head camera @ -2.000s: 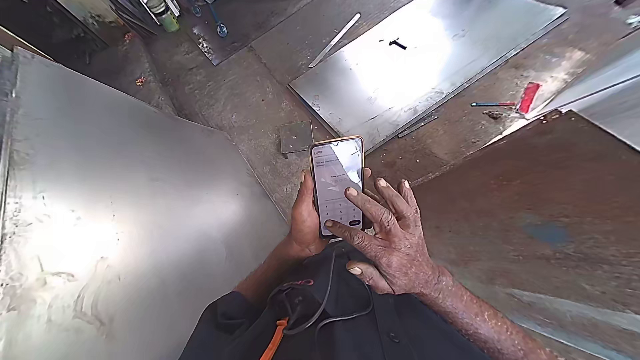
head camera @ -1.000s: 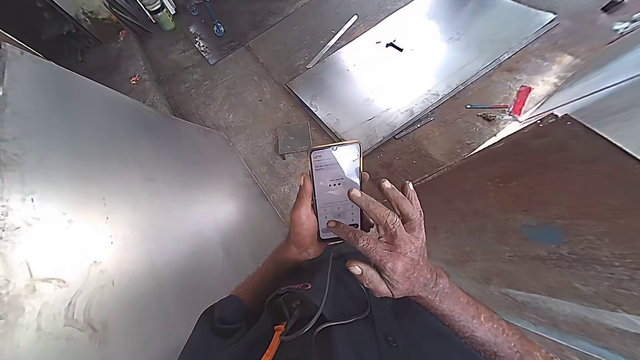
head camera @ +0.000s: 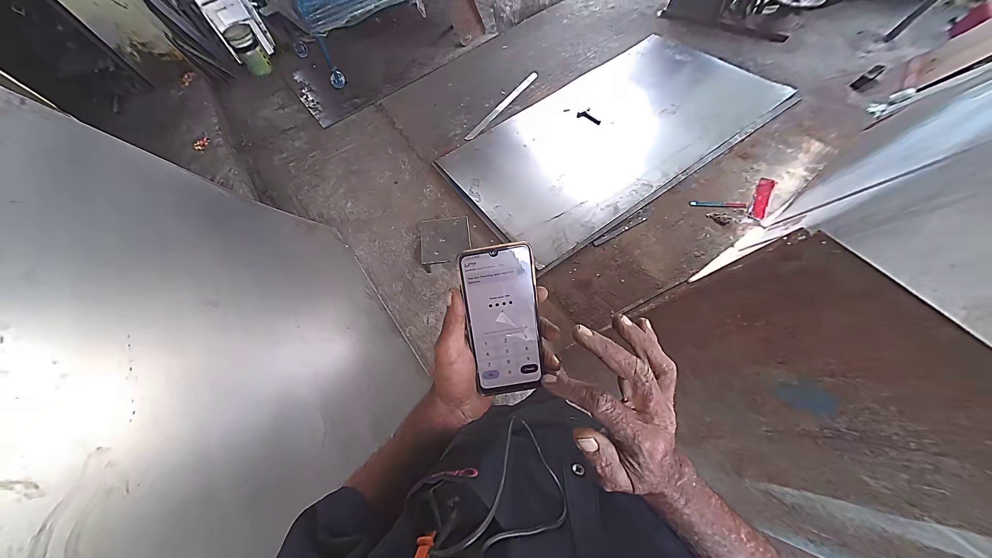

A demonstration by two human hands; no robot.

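A smartphone [head camera: 502, 318] stands nearly upright in my left hand [head camera: 459, 360], its lit screen facing me with a number keypad and a row of dots. My left thumb lies along its left edge and the fingertips wrap round the right edge. To the right of the phone is my right hand [head camera: 639, 411], palm down with its fingers spread and nothing held. Its index fingertip is beside the phone's lower right corner; whether it touches the case I cannot tell. A cable hangs over the dark shirt below.
A large metal sheet [head camera: 232, 294] fills the left side. Stacked sheets [head camera: 542, 163] lie on the floor ahead, bearing a small black object [head camera: 588, 117]. A metal strip [head camera: 501, 106], a small square plate [head camera: 445, 239] and a red-headed tool [head camera: 762, 199] are nearby. A brown sheet [head camera: 837, 372] lies right.
My right hand has moved right, off the phone's screen, where its fingers were before. The screen shows a row of dots that was not visible two seconds ago. My left hand keeps its hold.
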